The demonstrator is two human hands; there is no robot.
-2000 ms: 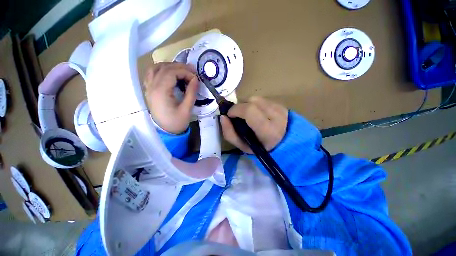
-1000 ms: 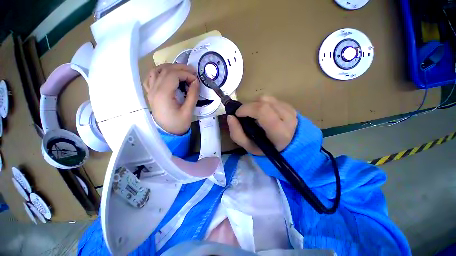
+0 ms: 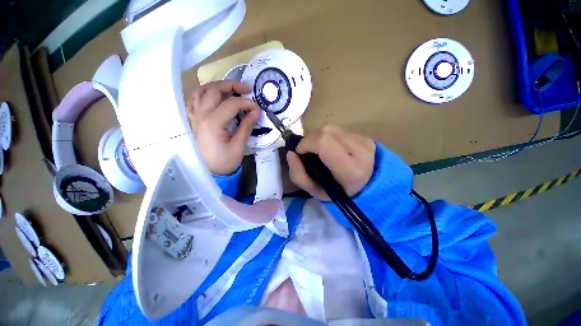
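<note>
My right hand [image 3: 334, 162] grips a black soldering iron [image 3: 337, 197], its metal tip at the near-left part of a white speaker plate [image 3: 298, 73] with a grey ring and bright centre. My left hand [image 3: 220, 124] is at the plate's left edge, thumb and fingertips pinched together; the lead wires there are too small to make out. The plate lies over an open ear cup [image 3: 262, 139] on a cream fixture block [image 3: 213, 71]. The large white headphone [image 3: 153, 114] arches at left, close to the camera. A circuit board [image 3: 169, 235] shows in its nearer cup.
Another speaker plate [image 3: 417, 71] lies on the brown bench at right, beside a blue tray [image 3: 523, 83] with dark items and thin wires. A white and pink headphone [image 3: 62, 137] lies at left. Several white plates [image 3: 48, 260] are at far left.
The iron and right hand have shifted slightly, with the tip still at the plate. The left fingers have moved slightly. The large headphone has shifted a little to the right.
</note>
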